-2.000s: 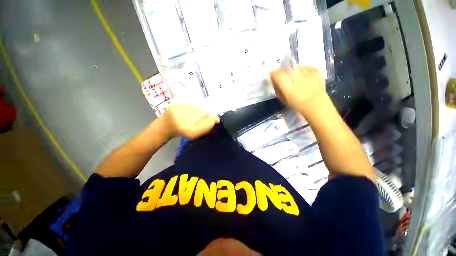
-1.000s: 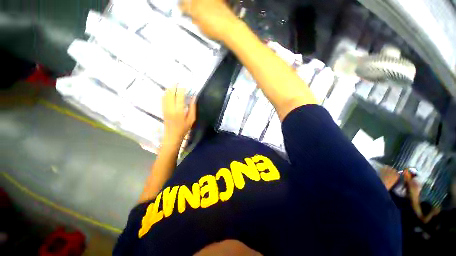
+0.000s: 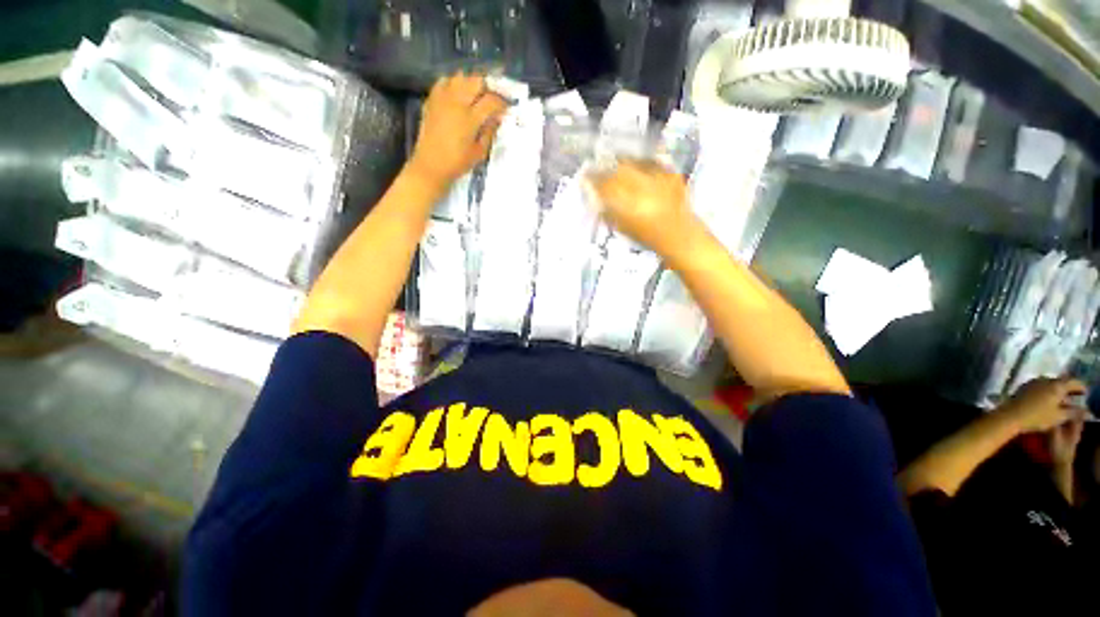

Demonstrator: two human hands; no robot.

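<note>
A clear tray [image 3: 425, 323] with white pouches [image 3: 504, 259] lying side by side in its pockets is right in front of me. My left hand [image 3: 458, 130] is at the tray's far left corner, its bent fingers by the upper end of a pouch; whether it grips the pouch is unclear. My right hand [image 3: 642, 203] is over the middle-right pouches, blurred, with something clear and shiny by its fingers; its grip cannot be made out. To the left, a thick stack of filled trays [image 3: 332, 181] has white pouch ends sticking out at its left side.
A white fan [image 3: 814, 63] stands beyond the tray. A black flat object [image 3: 574, 39] lies at the back. Loose white slips [image 3: 871, 299] lie on green surface to the right. A coworker's hands [image 3: 1047, 404] are by another tray at far right. A red-and-white printed item [image 3: 399, 352] is near my waist.
The view has turned from the left stack to the tray in front. My left hand has left the stack for this tray's far left corner. My right hand is now over this tray too.
</note>
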